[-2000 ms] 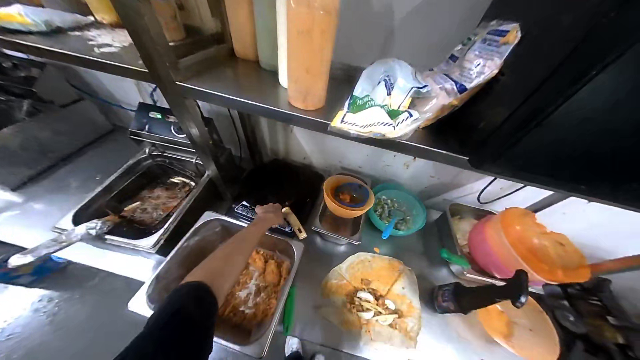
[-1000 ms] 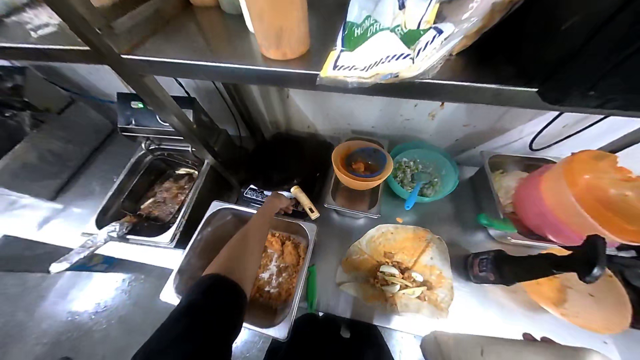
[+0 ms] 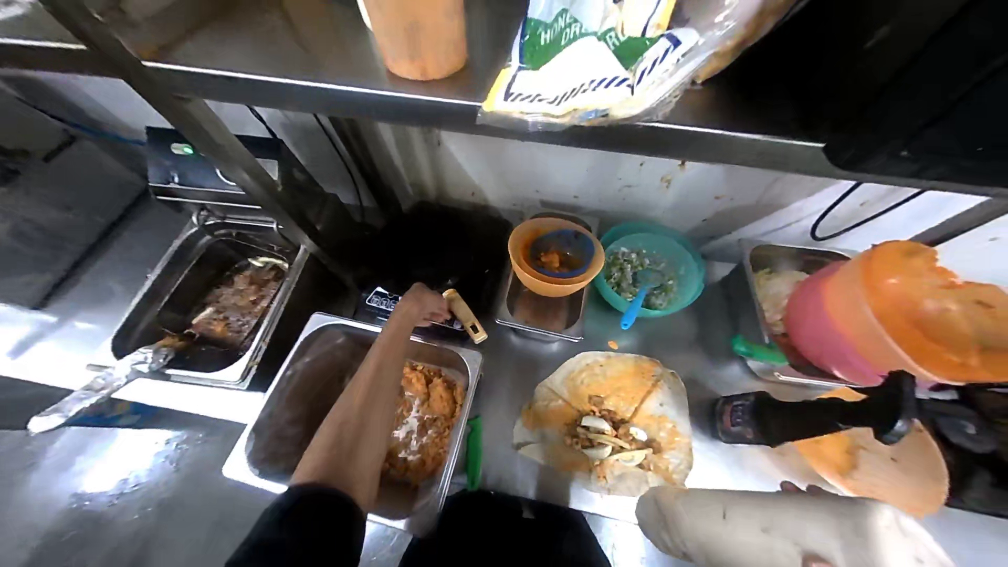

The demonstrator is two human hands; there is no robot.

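My left hand [image 3: 425, 305] is at the front panel [image 3: 383, 302] of a black appliance, beside a tan handle [image 3: 465, 315]; its fingertips are hidden. My right hand [image 3: 805, 490] is around a large rolled flatbread [image 3: 787, 526] at the lower right, mostly hidden by it. A flat tortilla [image 3: 602, 421] lies open on the steel counter, spread with orange sauce and topped with meat and pale pieces. Under my left forearm stands a steel pan [image 3: 472, 370] of orange rice-like food [image 3: 429, 417] with a white topping. A green handle [image 3: 474, 453] lies beside the pan.
Behind the tortilla are an orange bowl [image 3: 524, 272] and a teal bowl [image 3: 693, 272] with a blue spoon [image 3: 632, 311]. A pan of meat [image 3: 130, 319] stands left. Rightward are a black-handled tool [image 3: 811, 417], a pink tub [image 3: 819, 327] and an orange bowl [image 3: 921, 472]. A steel shelf [image 3: 315, 90] crosses above.
The rolled flatbread and fingers of my right hand have come into view at the lower right. My left hand has stayed at the appliance's panel. The view has moved closer to the counter.
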